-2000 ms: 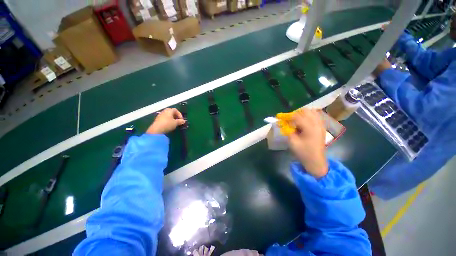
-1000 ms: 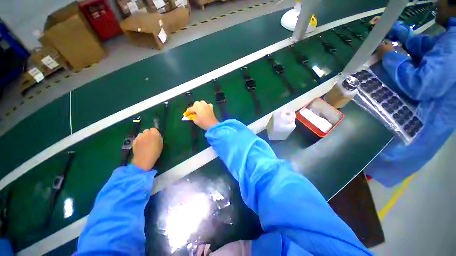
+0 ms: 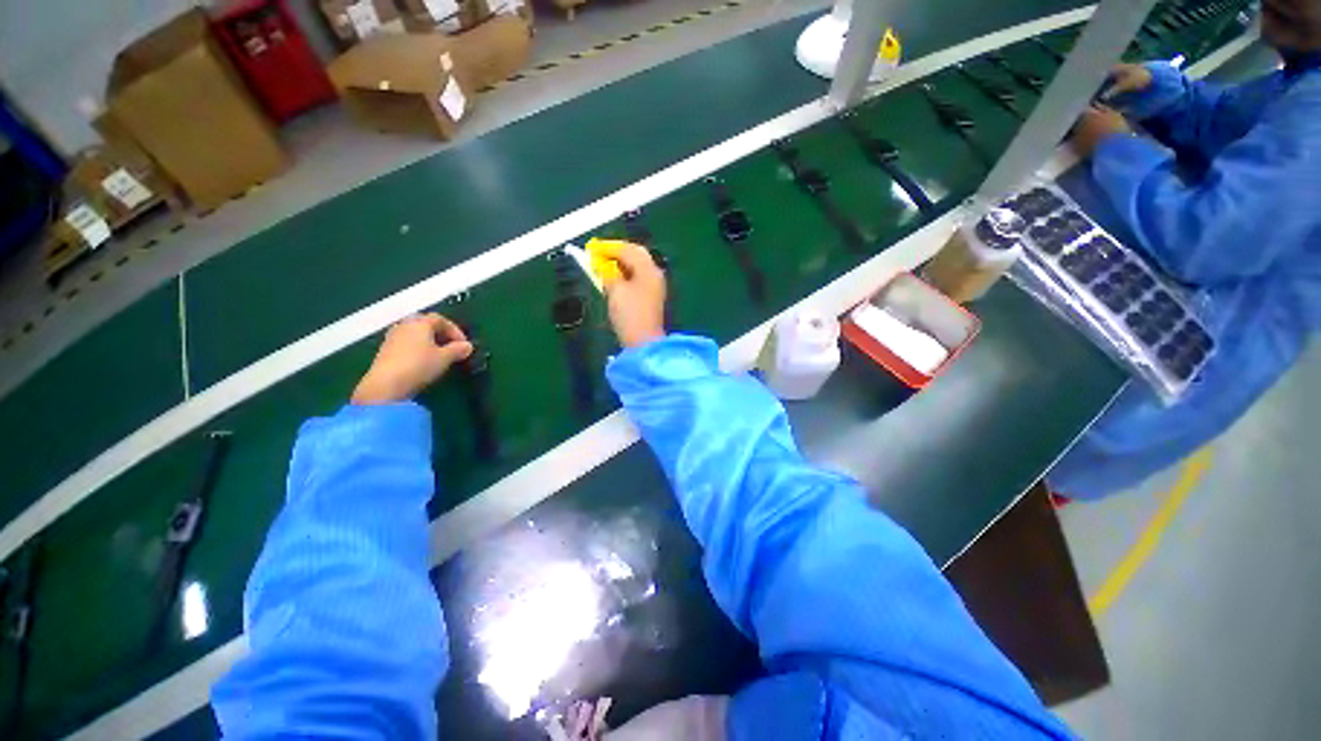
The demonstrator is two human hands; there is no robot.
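Observation:
Dark watches with long black straps lie in a row across the green belt. My left hand (image 3: 413,358) is over the belt, its fingertips at the upper left of one watch (image 3: 480,379); whether they grip it I cannot tell. My right hand (image 3: 635,294) pinches a yellow-and-white wiping piece (image 3: 604,265), raised near the upper end of the neighbouring watch (image 3: 571,314). My right hand partly covers another watch behind it. More watches lie to the left (image 3: 183,524) and to the right (image 3: 736,226).
A white bottle (image 3: 801,353) and a red-rimmed box (image 3: 911,330) with white contents stand on the bench at right. Shiny clear scraps (image 3: 558,615) lie in front of me. A metal post (image 3: 1046,116), a parts tray (image 3: 1108,275) and a person in a blue smock are at right.
My right hand came from above the box to the belt, then moved up and slightly right with the wiping piece. My left hand has shifted from a closed pose to the watch beside it.

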